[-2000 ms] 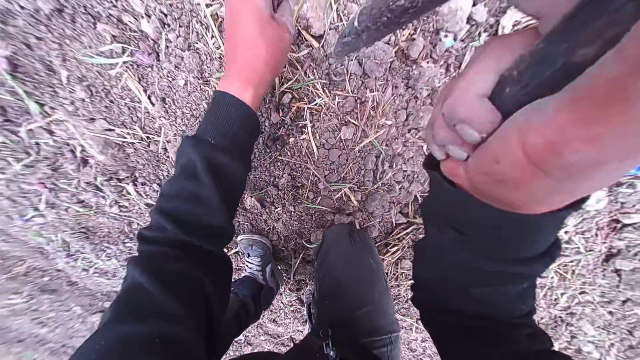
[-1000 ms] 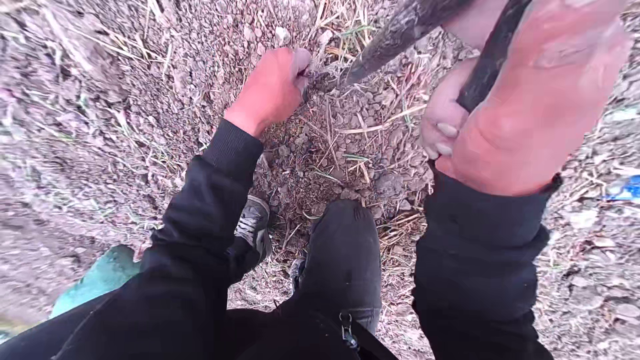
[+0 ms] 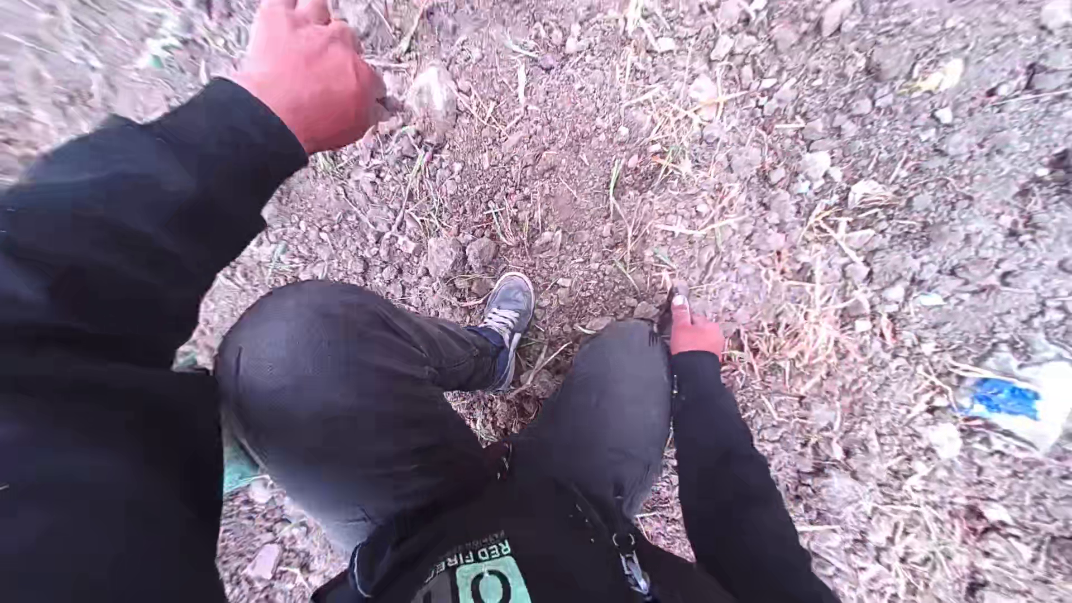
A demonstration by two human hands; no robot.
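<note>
My left hand [image 3: 311,82] is at the upper left, just over the soil, its back to the camera. Its fingers are curled, and their undersides are hidden; a pale clod [image 3: 432,99] lies close beside it. Low beside my right knee [image 3: 624,356] is my right hand [image 3: 698,333], small in view, with the thumb pointing up. A narrow dark edge [image 3: 666,315] shows between thumb and knee; what it belongs to cannot be told.
Loose, cloddy soil [image 3: 569,176] with dry straw surrounds me. One sneaker [image 3: 507,314] rests between my bent knees. A crumpled white and blue wrapper [image 3: 1009,398] lies at the right, and green material [image 3: 239,469] shows at the lower left.
My right hand has moved down beside the knee from the upper right, where it held a long dark bar. That bar is out of view now, apart from possibly the dark edge. The view has shifted.
</note>
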